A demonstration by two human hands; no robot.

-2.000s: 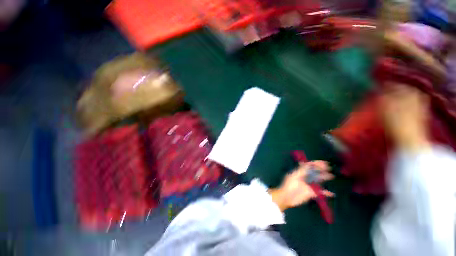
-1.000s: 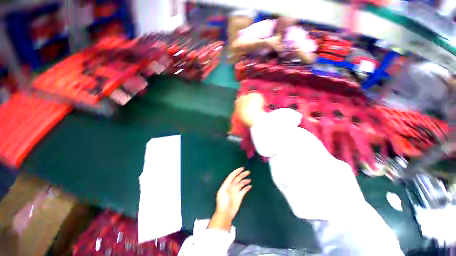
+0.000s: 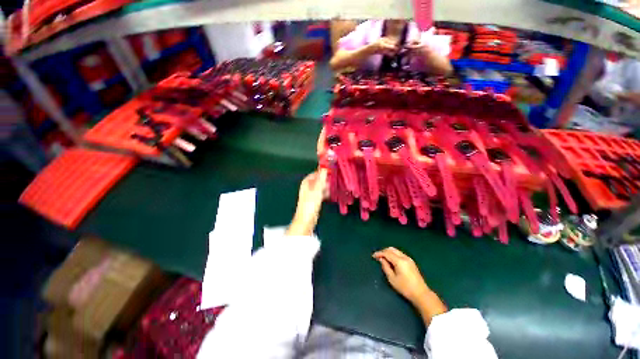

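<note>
A stack of orange-red trays stands across the bench. Red watches with dark cases lie in rows on top, their crimson straps hanging over the front edge. My left hand is at the stack's front left corner. Its fingertips touch or nearly touch the tray edge; whether they grip it is unclear. My right hand is low over the green bench in front of the stack, fingers loosely bent, with nothing seen in it.
White sheets lie left of my left arm. Orange trays with black watches are at left; another tray is at right. Clear round containers stand by the right post. Cartons are at lower left. A person works behind the stack.
My right hand has left the tray's left end and come down to the bench. My left hand has moved up to the tray corner. The red watch it held two seconds ago is gone from it.
</note>
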